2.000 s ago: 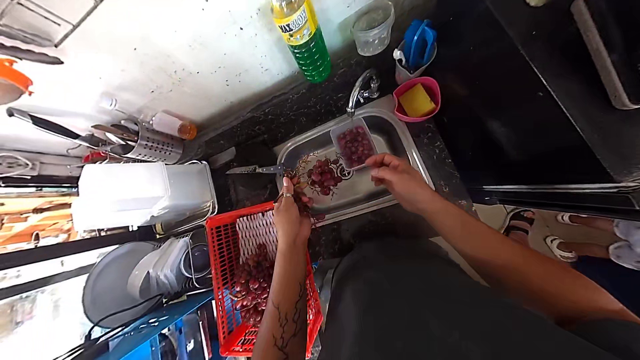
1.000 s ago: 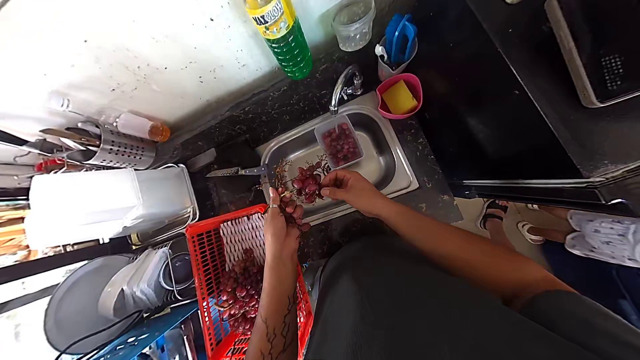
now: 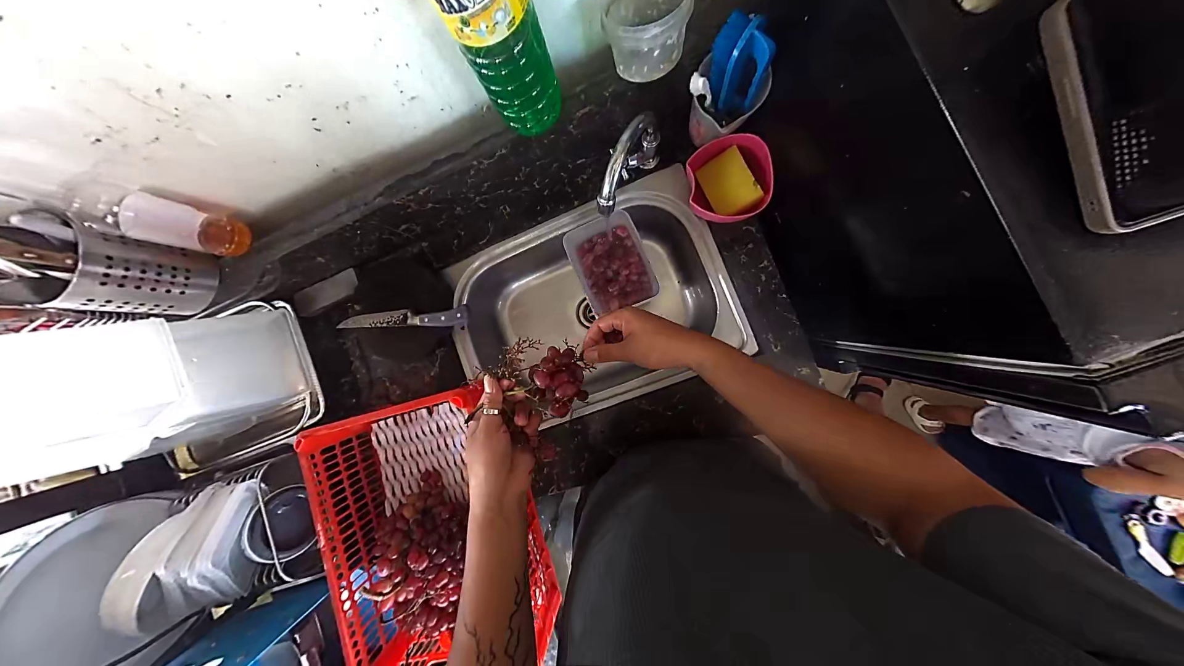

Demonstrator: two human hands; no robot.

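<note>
My left hand [image 3: 499, 435] holds a bunch of red grapes [image 3: 558, 379] with partly bare stems, over the near edge of the steel sink [image 3: 684, 319]. My right hand [image 3: 638, 339] is at the right side of the bunch, its thumb and fingers bent together; whether a grape is between them I cannot tell. Beneath the faucet [image 3: 629, 157], a clear plastic container [image 3: 613, 264] of loose red grapes stands in the sink. More grape bunches [image 3: 421, 555] lie in the red plastic basket [image 3: 421, 407], partly behind my left forearm.
A knife [image 3: 402, 319] lies left of the sink, its handle at the rim. A sponge [image 3: 729, 180] in a pink bowl [image 3: 758, 153] and a green bottle [image 3: 518, 79] stand behind. Left are a dish rack [image 3: 310, 379] and perforated utensil holder [image 3: 148, 277]. Another person's feet [image 3: 925, 414] show at right.
The clear container of grapes sits in the sink throughout. My right hand was away from the bunch two seconds ago and has moved left to it. My left hand keeps its hold on the bunch.
</note>
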